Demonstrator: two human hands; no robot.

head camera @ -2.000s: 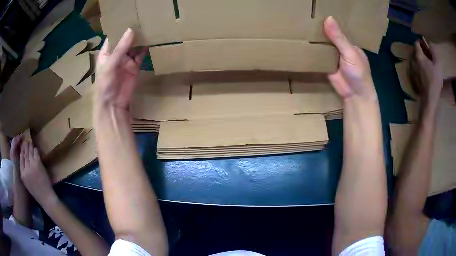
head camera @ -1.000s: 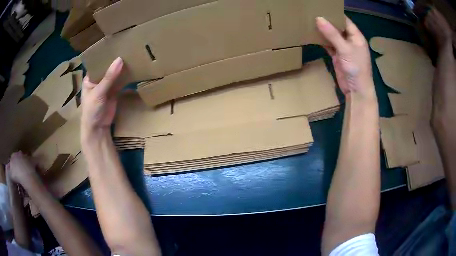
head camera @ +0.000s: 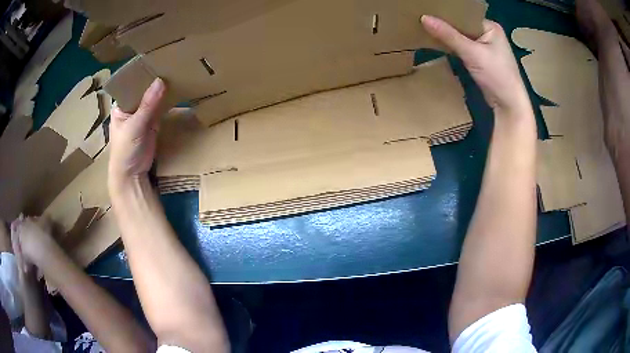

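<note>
A tan box blank point(head camera: 290, 52) with two short locking slots is held up by both hands over the stack, its left end lower than its right. My left hand point(head camera: 135, 134) grips its left end, thumb on top. My right hand point(head camera: 483, 58) grips its right end, thumb on top. The fingers under the blank are hidden. The stack of blanks point(head camera: 318, 172) lies below on the table, slightly tilted, with several layered edges on its near side. The held blank covers the far part of the stack.
The dark green-blue table point(head camera: 331, 241) has a curved near edge. More blanks lie at the left point(head camera: 41, 158) and right point(head camera: 573, 124). Another person's hands point(head camera: 34, 241) are at lower left. Another person's arm point(head camera: 615, 89) is at the right edge.
Since two seconds ago, the held blank has tilted, left end down, and my left hand has moved lower. In the last second its near strip has flattened in line with the rest.
</note>
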